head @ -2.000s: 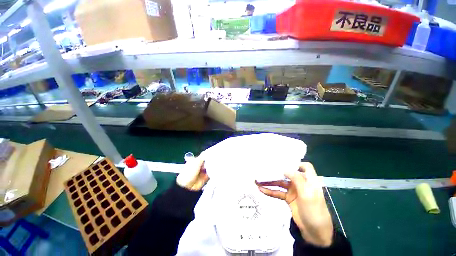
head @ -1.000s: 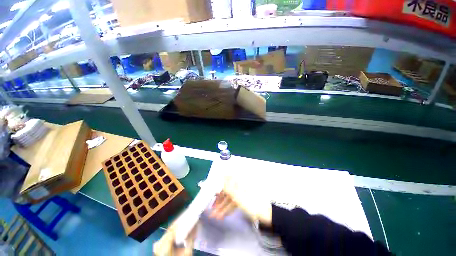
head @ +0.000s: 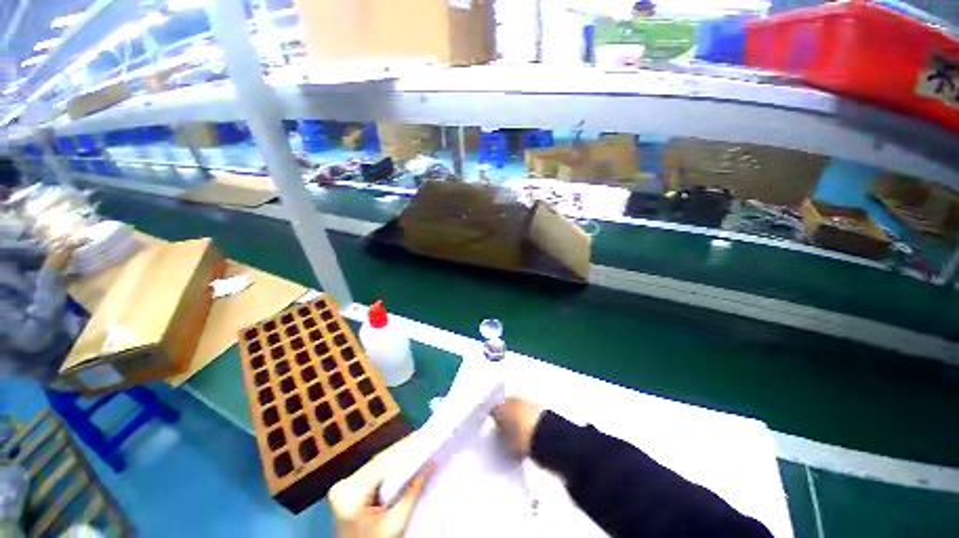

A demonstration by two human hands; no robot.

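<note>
A white plastic housing (head: 447,441) stands tilted on edge over the white work sheet (head: 673,431). My left hand (head: 373,499) grips its lower left end, with fingers on its near face. My right hand (head: 515,422) is at its upper right end, fingers closed in and partly hidden; whether it grips the housing or a small thing I cannot tell. The housing blends into the sheet. A clear dispenser (head: 492,338) stands at the sheet's far edge.
A brown compartment tray (head: 321,394) and a white squeeze bottle with red cap (head: 387,347) stand left. A carton (head: 147,310) lies on the side table. An open carton (head: 473,226) is on the belt. A red bin (head: 841,53) sits overhead. A person's sleeve (head: 32,310) shows far left.
The view has turned left. The housing, earlier face up between both hands, is now tilted on edge at the sheet's left. My right arm reaches across from the right.
</note>
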